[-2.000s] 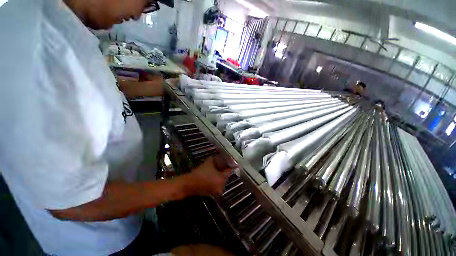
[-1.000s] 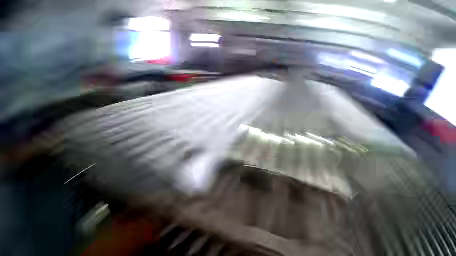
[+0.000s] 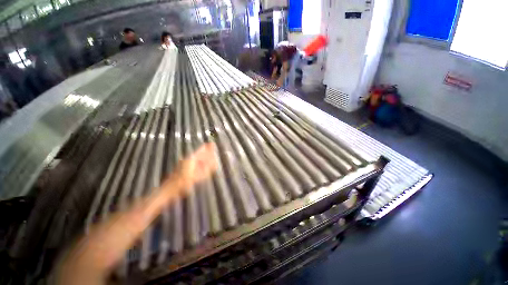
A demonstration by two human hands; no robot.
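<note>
A blurred bare forearm comes in from the bottom left, apparently mine, and I take it as my left hand (image 3: 198, 165). It is over the steel tubes (image 3: 264, 150) of a waist-high frame; whether it touches them or holds anything is too blurred to tell. My right hand is not in view. The tubes lie side by side, bare and brown-silver in the near part. White pleated curtain fabric (image 3: 214, 69) lies along their far part. The frame end bar (image 3: 301, 203) runs along the near edge to a rack post (image 3: 367, 181).
A low frame with white ridges (image 3: 412, 172) stands on the grey floor at right. Pale cloth-covered tubes (image 3: 50, 131) lie at left. Two people are at the far end; another person bends beside the rack near a red object (image 3: 314, 45). A coloured heap (image 3: 384, 106) lies by the wall.
The view has swung right, from the person in white and the cloth-covered tubes to the bare tubes and the rack's right corner. A bare arm now reaches in from the bottom left.
</note>
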